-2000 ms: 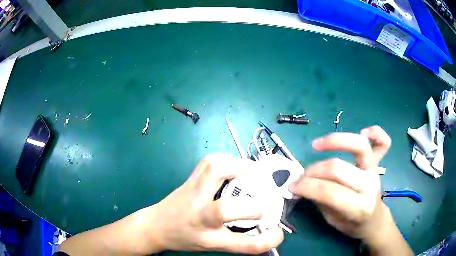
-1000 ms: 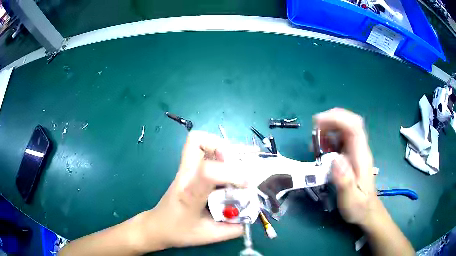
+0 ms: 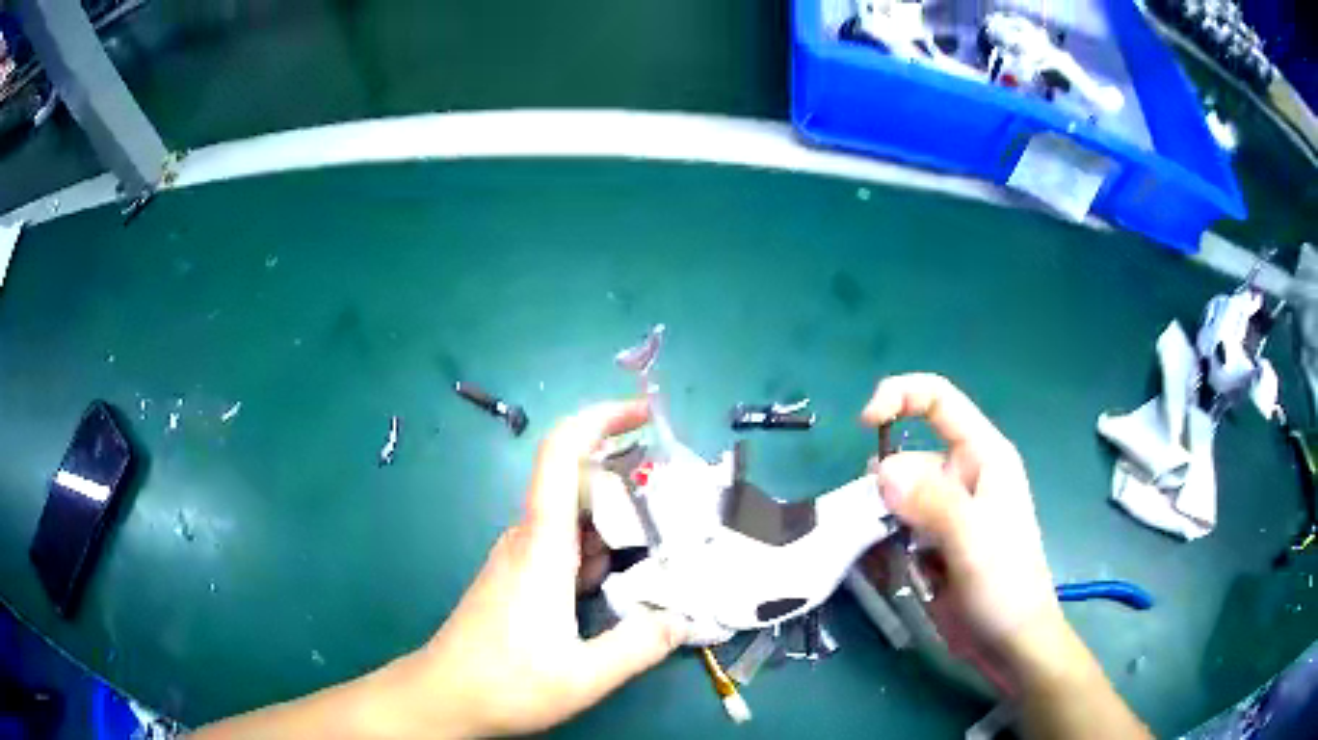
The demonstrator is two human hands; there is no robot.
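A white unit (image 3: pixel 788 571) with dark openings and a small red part lies between my hands, above the near middle of the green bench. My left hand (image 3: pixel 557 578) grips its left end, by the red part. My right hand (image 3: pixel 961 528) holds its right end, fingertips on a thin dark piece there. A thin pale or clear part sticks up from the unit's left end. Slim tools, one with a yellowish section (image 3: pixel 723 682), lie partly hidden under the unit.
Two dark pins (image 3: pixel 492 406) (image 3: pixel 773 418) and tiny metal scraps lie beyond my hands. A black smartphone (image 3: pixel 83 506) is at left. A blue handle (image 3: pixel 1106 593), white cloth (image 3: pixel 1168 448) and another white unit (image 3: pixel 1233 340) are at right. A blue tote (image 3: pixel 940 123) holding units stands at back right.
The unit has been turned over between my hands, its red part now facing up and away at the left end. The view has tilted up, showing more of the blue tote.
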